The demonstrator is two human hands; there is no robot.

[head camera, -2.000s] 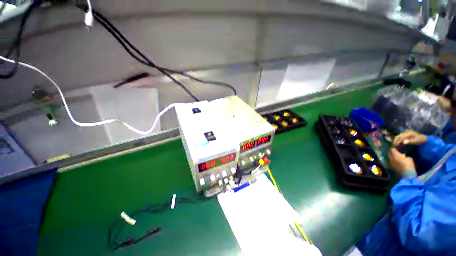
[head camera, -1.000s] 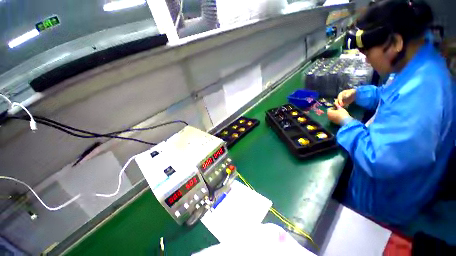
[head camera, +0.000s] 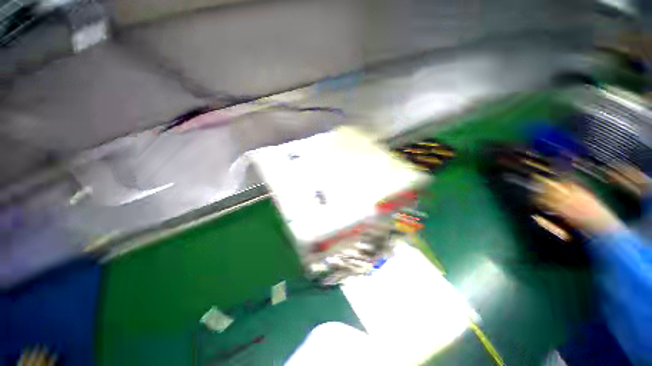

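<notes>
The view is strongly blurred. The white-topped power supply (head camera: 304, 204) and the beige-topped one (head camera: 364, 154) stand side by side at the centre, with smeared red digits. The white record sheet (head camera: 418, 304) lies before them, with a blue pen (head camera: 379, 264) at its upper edge. Test leads (head camera: 247, 347) lie on the green mat at the lower left, with two pale tags (head camera: 216, 319). A rounded white shape (head camera: 329, 347) at the bottom edge may be my sleeve; I cannot tell. Neither of my hands can be made out.
A neighbour's hand (head camera: 575, 204) in a blue sleeve is over the deep black tray (head camera: 511, 175). A blue bin (head camera: 554, 143) is beyond. A shallow tray (head camera: 427, 154) stands near the wall. Blurred fingers (head camera: 37, 356), owner unclear, show at the blue mat (head camera: 50, 311).
The view has swung back left and down since one second ago, so the tags and blue mat show again. The neighbour's hand has moved over the deep tray.
</notes>
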